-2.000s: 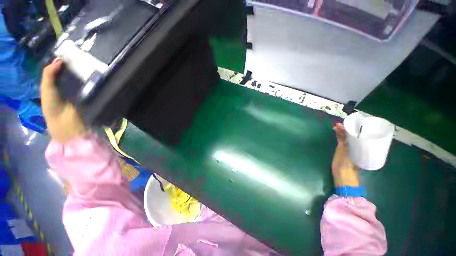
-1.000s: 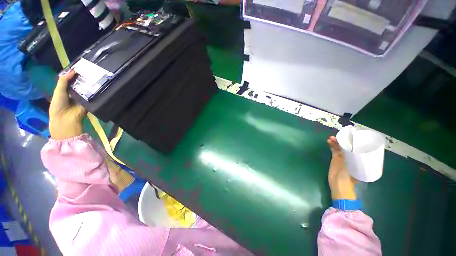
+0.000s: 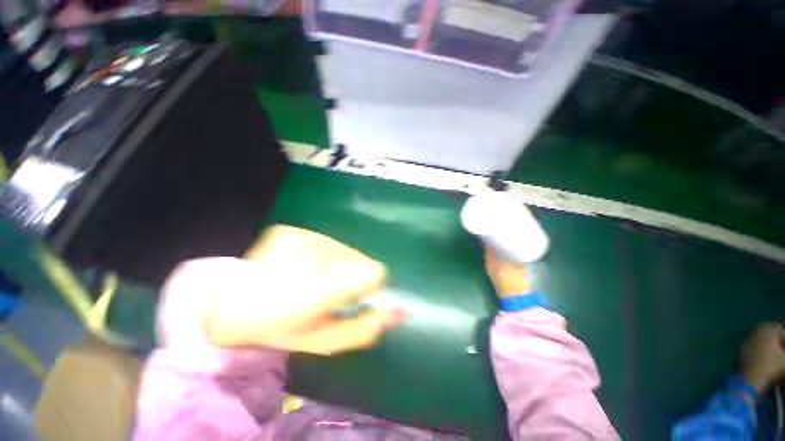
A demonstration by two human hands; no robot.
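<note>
A curled white release liner [image 3: 506, 226] is at my right hand [image 3: 508, 274], which is mostly hidden behind it; the liner rests against the fingers over the green mat. A blue band is round that wrist. My left hand [image 3: 310, 297] is blurred over the mat, its fingers and thumb apart, and no object shows in it. An open tablet assembly [image 3: 103, 103], with a whitish bar at its lower end, lies on top of the stacked black foam trays [image 3: 185, 164] at the left.
The green mat [image 3: 387, 379] has a white edge strip [image 3: 585, 205]. A white board [image 3: 422, 112] stands behind it, with a tablet picture sheet above. Another person's hand [image 3: 764, 355] and blue sleeve show at lower right. A brown box-like thing [image 3: 86, 396] is at lower left.
My left hand has let go of the tablet and tray stack edge and moved right over the mat. The view has turned right, so the stack sits further left. The liner stays at my right hand.
</note>
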